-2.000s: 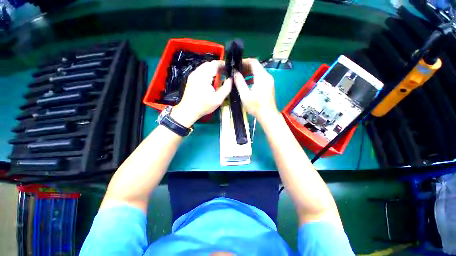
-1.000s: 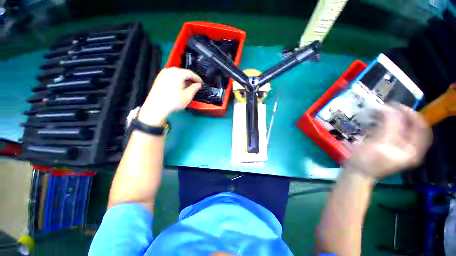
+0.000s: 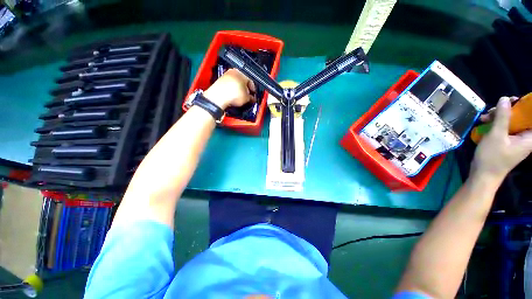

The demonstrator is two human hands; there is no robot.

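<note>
A black three-legged stand (image 3: pixel 288 125) lies spread in a Y on the cream fixture (image 3: pixel 284 180), one leg pointing toward me. My left hand (image 3: pixel 234 89) is inside the left red bin (image 3: pixel 251 38), among small black parts (image 3: pixel 269 56); its fingertips are partly hidden, so I cannot tell whether it holds a part. My right hand (image 3: pixel 499 143) is closed around the orange electric screwdriver (image 3: pixel 521 115) at the right edge, with its nose toward the screw feeder (image 3: pixel 402 131). The rest of the screwdriver is cut off by the frame.
The screw feeder sits tilted in the right red bin (image 3: pixel 354 153). A thin pale rod (image 3: pixel 314 133) lies right of the fixture. Black trays (image 3: pixel 143 117) with rows of folded stands are at left. A pale post (image 3: pixel 371 24) stands behind. A cable (image 3: pixel 379 236) runs below the bench edge.
My left hand has moved deeper into the left bin. My right hand has moved right and taken hold of the orange screwdriver. The stand stays spread on the fixture; earlier both hands held it folded.
</note>
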